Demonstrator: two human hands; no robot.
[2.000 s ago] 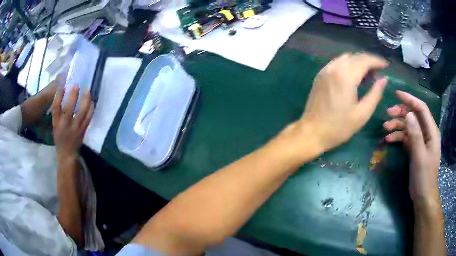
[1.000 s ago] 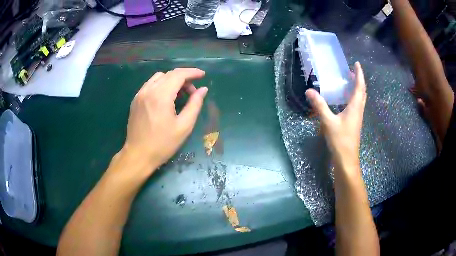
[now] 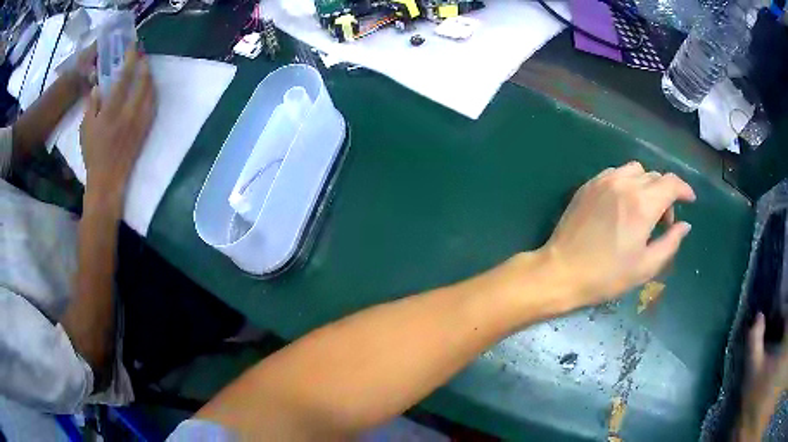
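A frosted plastic housing with its open tray side up sits on a dark base on the green bench, left of centre. A pale raised channel and a thin wire show inside it. My left hand is over the bench to its right, fingers curled and apart, holding nothing. My right hand is cut off by the right edge. Just above it is a dark part, also cut off; whether the hand touches it cannot be told.
A person at the left holds a small translucent part over white paper. Circuit boards lie on a white sheet at the back. A clear bottle and a purple pad are at the back right. Bubble wrap edges the right side.
The view has swung back left, so the frosted housing shows whole again and the right-hand unit is mostly out of view. My right hand is now at the edge. My left hand stays open.
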